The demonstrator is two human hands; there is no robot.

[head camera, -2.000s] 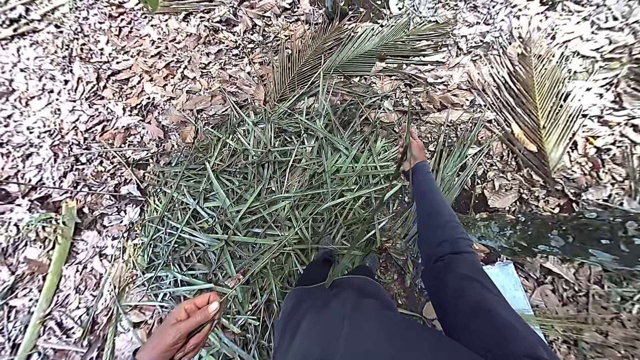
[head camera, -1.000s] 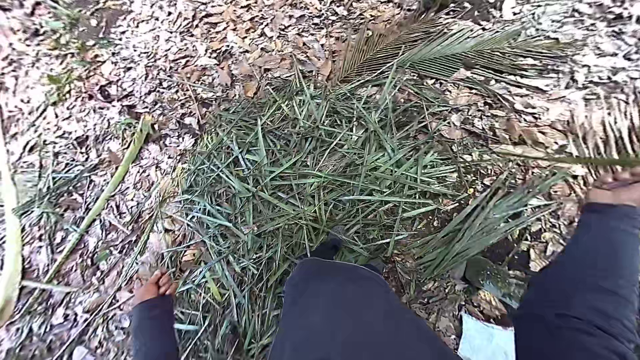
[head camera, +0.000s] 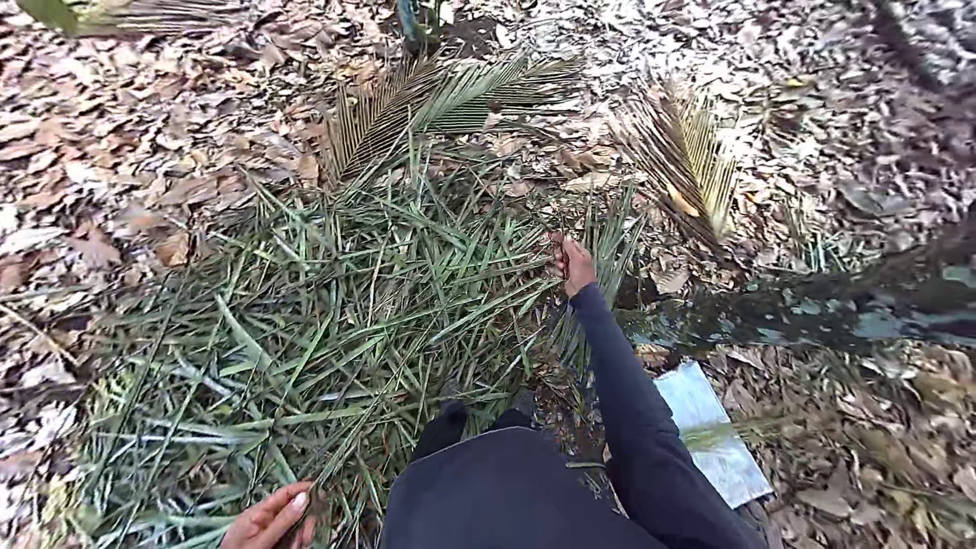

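Observation:
A broad heap of cut green palm leaf strips (head camera: 335,305) covers the ground before me. My left hand (head camera: 274,518) is low at the heap's near left edge, thumb and fingertips pinched on what looks like a thin leaf strip. At the heap's right side, my right hand (head camera: 576,263) has its fingers curled around a thin brownish leaf piece, mostly hidden by the fingers. Beside it lie longer palm leaflets (head camera: 618,244). My dark-clad legs and feet are at the heap's near edge.
Palm fronds (head camera: 488,95) lie beyond the heap, with a drier frond (head camera: 698,160) to their right. A mottled trunk or log (head camera: 801,313) runs along the right side. Nearer me is a pale flat sheet (head camera: 713,435). Dry leaves (head camera: 152,152) cover the ground around.
My right hand has come back from the far right, where it gripped a green stem a second ago, to the heap's right side. The view has shifted.

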